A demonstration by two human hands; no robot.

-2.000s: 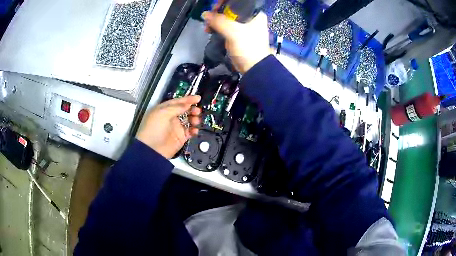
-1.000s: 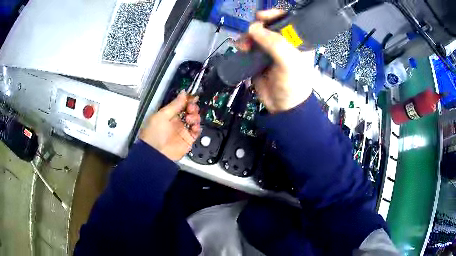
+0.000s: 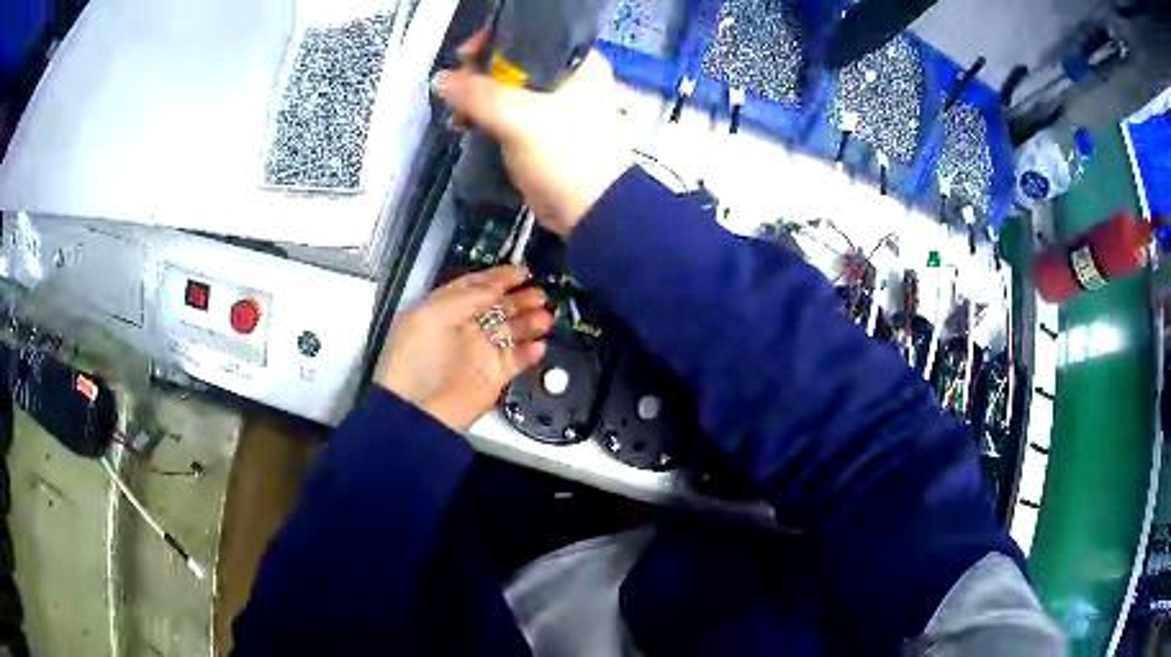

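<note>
My right hand (image 3: 546, 135) grips the grey electric screwdriver (image 3: 546, 41) with its yellow label, held over the far end of the leftmost black housings; its tip is hidden. My left hand (image 3: 469, 347) is palm up, fingers curled, holding a small cluster of silvery screws (image 3: 496, 326) beside the housings. One black plastic housing (image 3: 556, 408) shows its pale disc just right of my left hand. A second housing (image 3: 650, 434) lies beside it. Green circuit boards show partly between my hands. My right sleeve covers the middle of the row.
Blue screw bins (image 3: 877, 105) stand behind the row. More housings with wires (image 3: 950, 366) lie to the right. A red bottle (image 3: 1094, 261) and a clear bottle (image 3: 1047, 170) stand by the green conveyor (image 3: 1092, 443). A white control box (image 3: 212, 315) is at left.
The screwdriver and my right hand have moved left from one second ago. My left hand has opened from a fingertip pinch, showing screws on the palm. The view has shifted slightly.
</note>
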